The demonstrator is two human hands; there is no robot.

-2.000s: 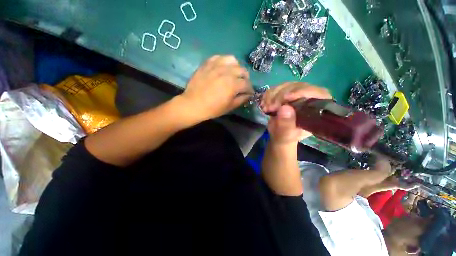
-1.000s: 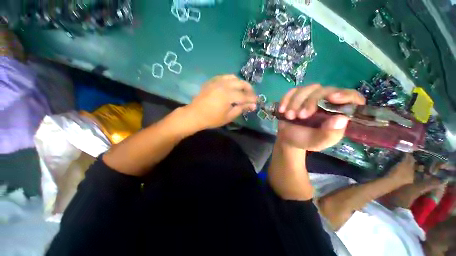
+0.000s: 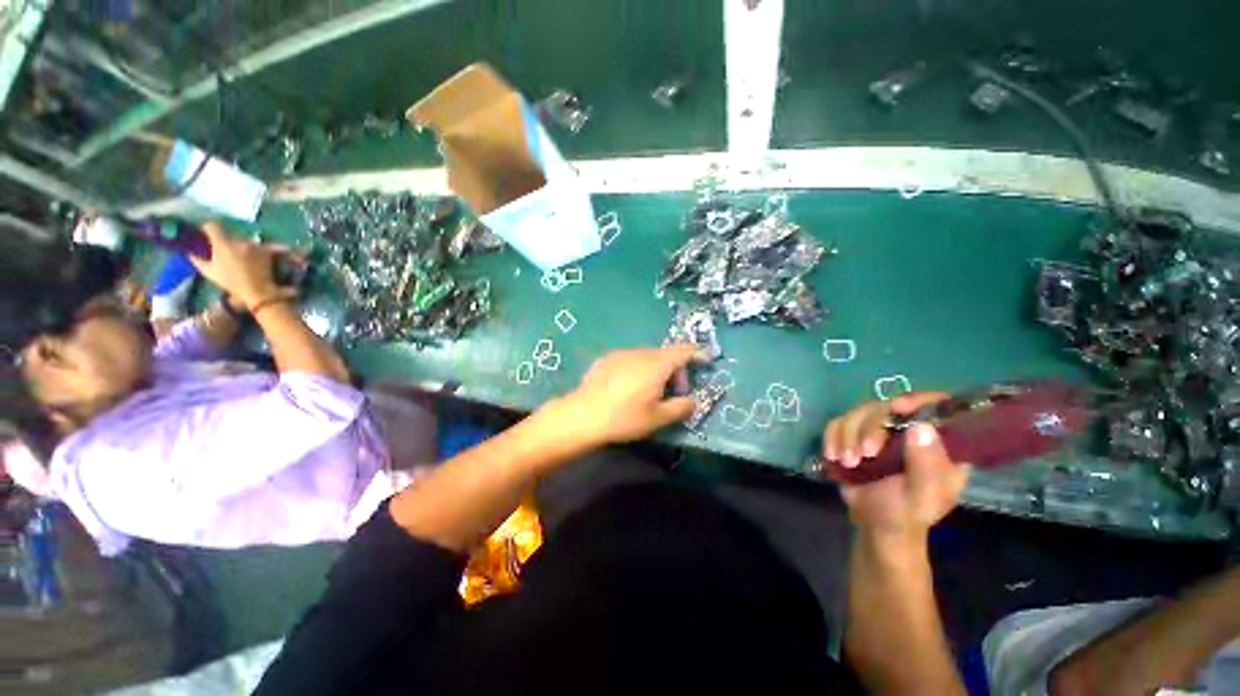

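Note:
My right hand (image 3: 898, 469) is wrapped around the dark red electric screwdriver (image 3: 1013, 427), its nose pointing left, away from the boards. My left hand (image 3: 628, 394) is over the bench's near edge, index finger stretched out and thumb below it. Small board assemblies (image 3: 704, 407) lie at its fingertips; whether it grips one is unclear. The heap of silver and black board assemblies (image 3: 748, 265) lies just beyond. Thin pale rings (image 3: 782, 400) lie flat between my hands, and more rings (image 3: 541, 356) lie left of the heap.
An open cardboard box (image 3: 537, 190) stands beyond on the left, beside another board heap (image 3: 408, 265). A large heap (image 3: 1156, 326) lies right. A pale rail (image 3: 653, 173) runs behind. A person in a light purple shirt (image 3: 231, 449) works at left; another person's arm shows bottom right.
The view has swung, showing more bench and the left neighbour. The screwdriver and my right hand have drawn away from my left hand, which now reaches among boards near the heap.

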